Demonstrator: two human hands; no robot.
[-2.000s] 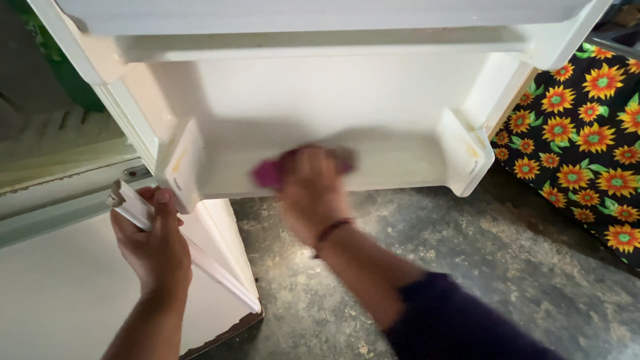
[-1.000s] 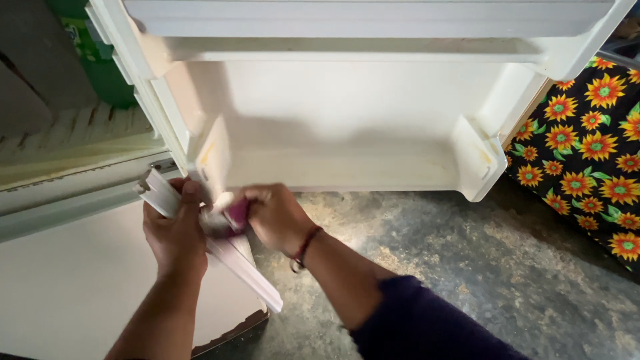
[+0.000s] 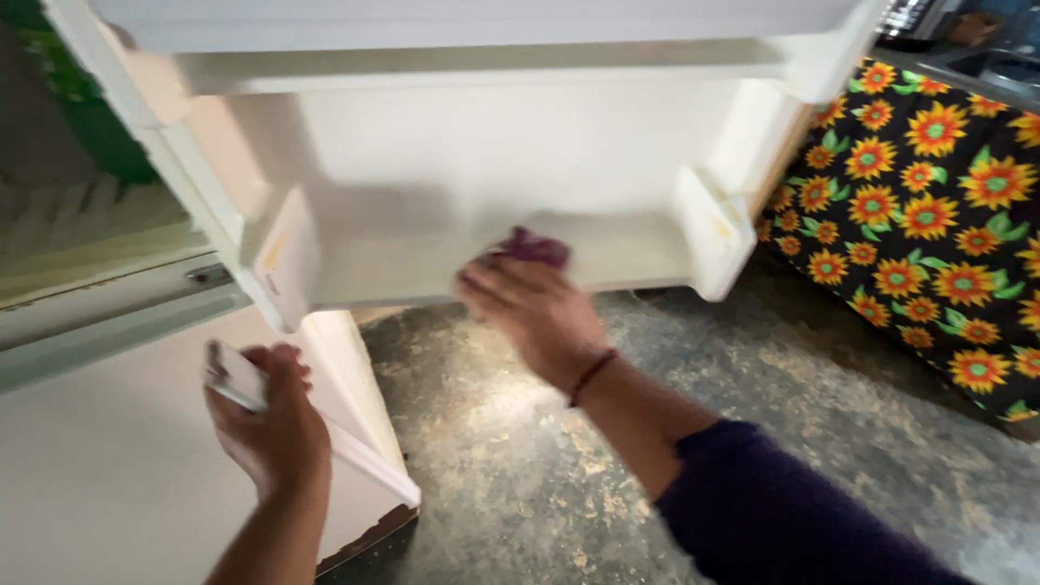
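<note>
My right hand presses a purple cloth onto the floor of the bottom door shelf of an open refrigerator door, near the shelf's front edge. Its fingers are partly blurred. At the lower left, my left hand is closed around a long white plastic shelf rail, whose far end sticks out below the hand. Each side of the door shelf carries a white end bracket with a yellowish stain.
An upper door shelf crosses above. Left is the refrigerator's interior with a green bottle. A sunflower-patterned curtain hangs below a counter at right. The floor is mottled grey concrete.
One second ago my right hand held the cloth against the rail beside my left hand; it has moved right and up onto the door shelf. My left hand still holds the rail.
</note>
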